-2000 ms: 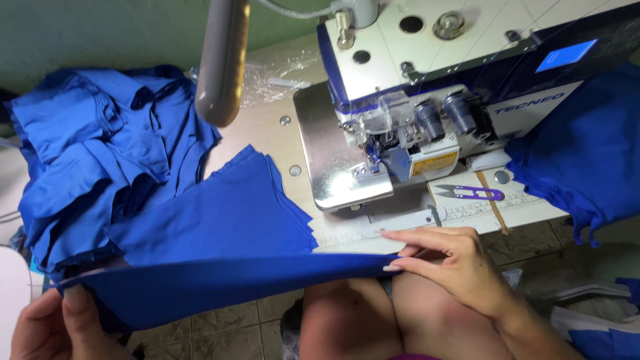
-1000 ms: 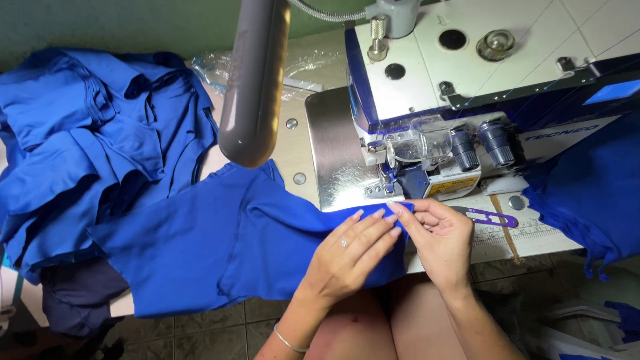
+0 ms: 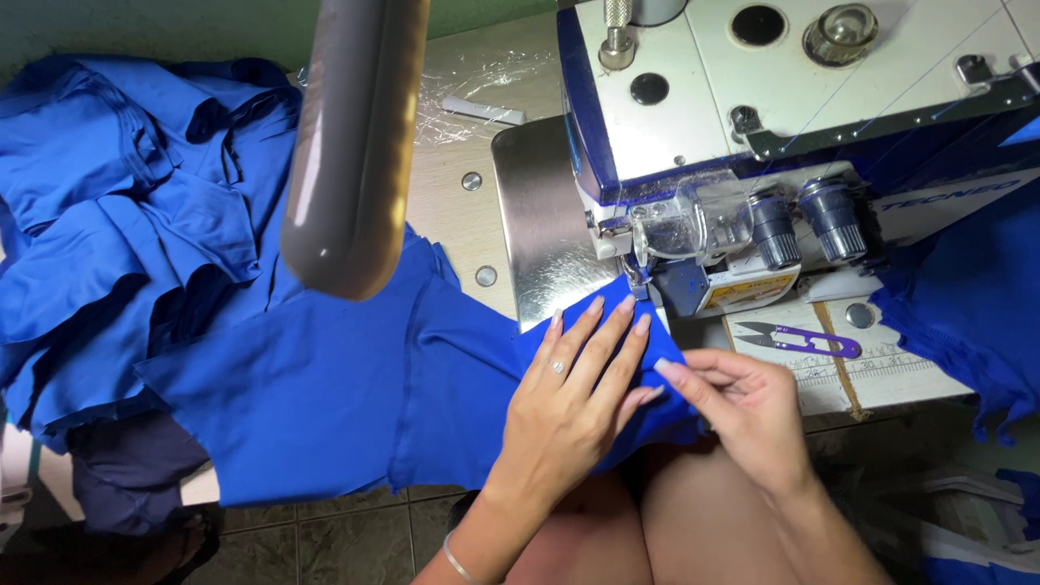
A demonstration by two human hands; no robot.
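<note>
A piece of blue fabric (image 3: pixel 325 390) with a seam across it lies over the table's front edge, its right end at the presser foot (image 3: pixel 639 284) of a white and blue overlock sewing machine (image 3: pixel 650 138). My left hand (image 3: pixel 577 390) rests flat on that end with fingers spread, just in front of the foot. At the fabric's right edge, my right hand (image 3: pixel 739 414) pinches the cloth between thumb and fingers. Purple-handled thread snips (image 3: pixel 800 339) lie on the table to the right of the foot.
Piled blue fabric (image 3: pixel 122 211) covers the table's left side, with dark cloth (image 3: pixel 130 471) below it. A grey lamp (image 3: pixel 353 154) hangs over the table. Clear plastic wrap (image 3: pixel 479 81) lies behind the metal plate (image 3: pixel 552 211). More blue fabric (image 3: pixel 967 309) hangs at the right.
Two seconds ago my hands held the fabric's edge far apart in front of the table. The fabric's right end is now at the presser foot, with both hands there. My left hand has flattened since one second ago.
</note>
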